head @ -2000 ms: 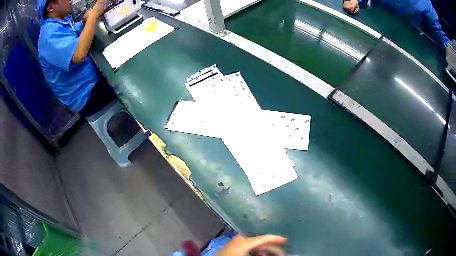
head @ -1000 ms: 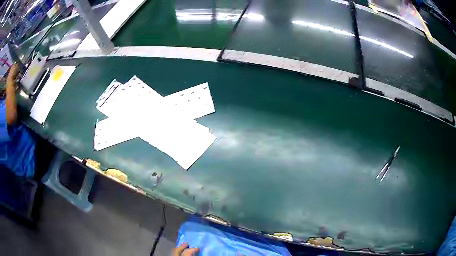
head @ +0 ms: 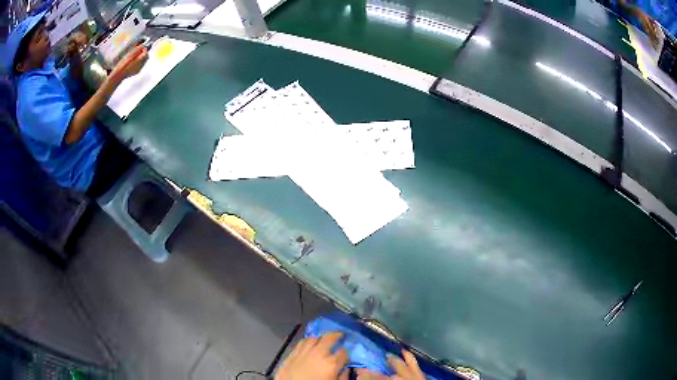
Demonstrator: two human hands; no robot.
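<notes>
Both hands are at the bottom edge of the picture, below the bench edge and partly cut off. My left hand (head: 315,359) lies on blue smock cloth (head: 343,338) with its fingers bent. My right hand (head: 405,367) is just to its right, also at the cloth. Whether either hand grips anything is hidden. White sheets (head: 312,152) with rows of small marks lie crossed in a pile on the green bench mat (head: 475,245). Tweezers (head: 622,304) lie alone at the right.
A person in blue (head: 56,122) sits at the upper left by a white sheet with a yellow patch (head: 148,74). A grey stool (head: 148,215) stands by the chipped bench edge (head: 237,225). A white-railed conveyor (head: 356,56) runs behind. Another person's arm shows at the upper right.
The view has swung left again after turning right. Both hands now show at the cloth, where only a few fingers showed a second ago. The sheets and tweezers have not moved on the bench.
</notes>
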